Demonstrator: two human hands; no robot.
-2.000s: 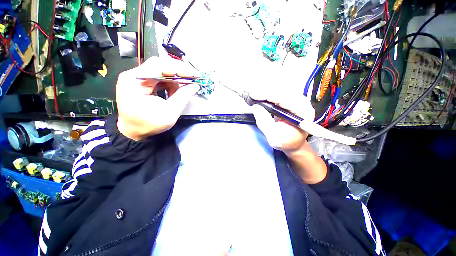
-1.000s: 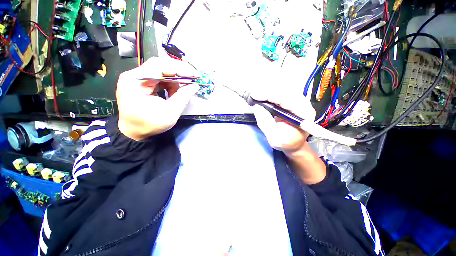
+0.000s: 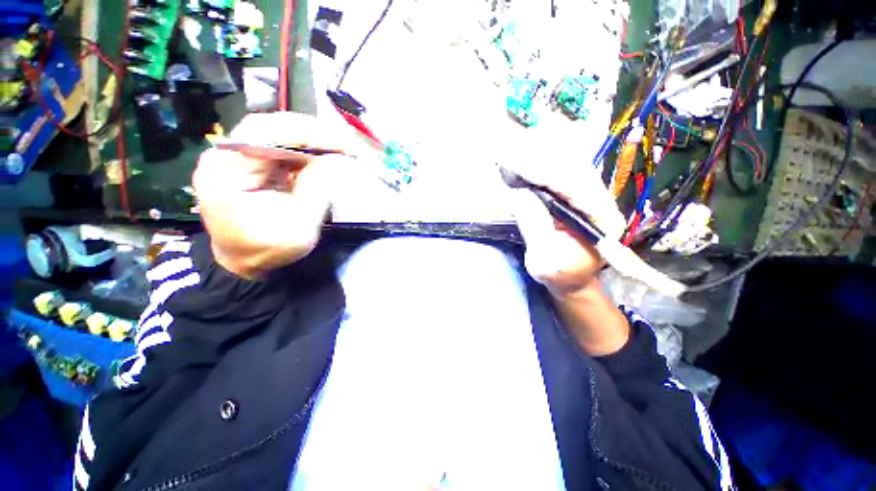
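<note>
My left hand (image 3: 259, 201) holds tweezers (image 3: 279, 151) pointing right; their tip is faint against the white sheet. A small green circuit board (image 3: 397, 165) lies just right of the tweezers, apart from my fingers. A red lead (image 3: 357, 126) runs from it up to a black plug (image 3: 344, 103) with a dark cable. My right hand (image 3: 567, 230) holds a soldering iron (image 3: 576, 222) by its black grip. Its pale end points down right, and its thin metal tip is washed out in the glare. The iron is apart from the board.
Two small green boards (image 3: 573, 94) and other parts lie on the white sheet (image 3: 451, 115) beyond my hands. A wire bundle (image 3: 639, 173) and a pale grid panel (image 3: 807, 182) are at right. Larger green boards (image 3: 151, 38) stand upper left, with a blue bin (image 3: 72, 364) lower left.
My left hand and the tweezers have moved left, off the board, which stays on the sheet. My right hand and the iron have shifted a little right, away from the board. The view has shifted slightly.
</note>
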